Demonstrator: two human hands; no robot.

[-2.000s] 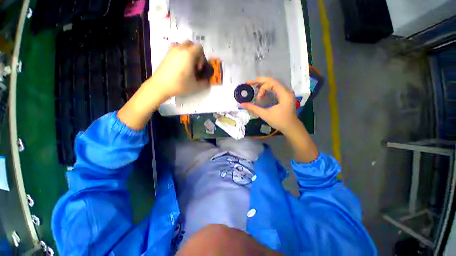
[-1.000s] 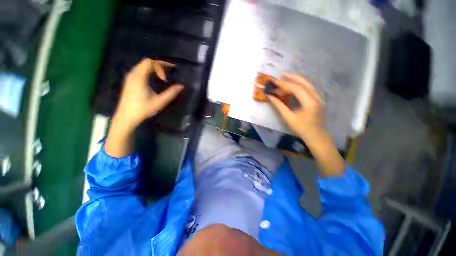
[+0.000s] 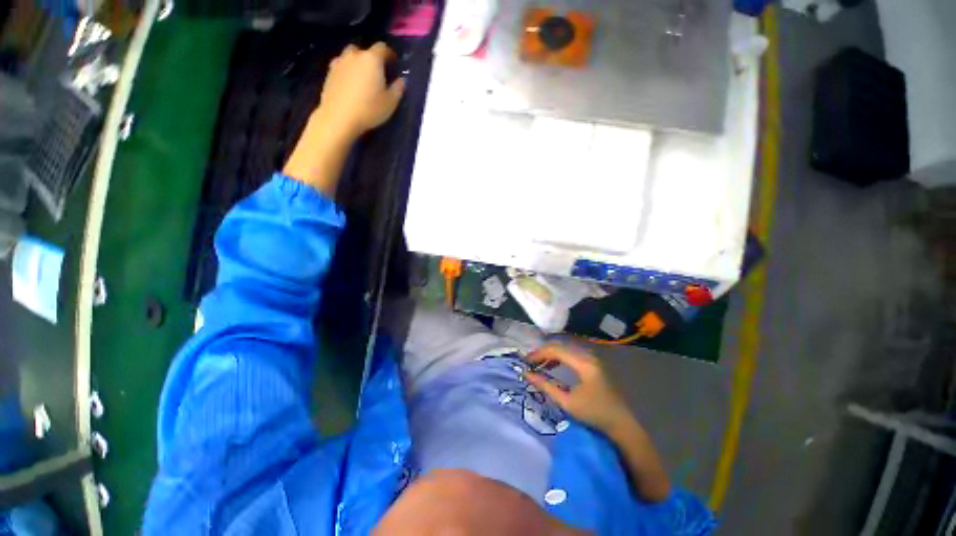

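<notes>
A round black housing sits in the orange fixture on the grey machine plate, at the top of the view. My left hand reaches over the black blister tray, fingers bent and pointing down; whether it holds a part cannot be told. My right hand is in front of my belly, below the machine's front edge, thumb and fingers apart, with no part visible in it.
The white machine base has a blue control panel and a red emergency stop. Orange cable and a crinkled bag lie below. A black disc is on the green conveyor at left.
The plate with the fixture has slid away from me. My right hand has left the fixture and drawn back to my body. My left hand has moved farther forward over the tray.
</notes>
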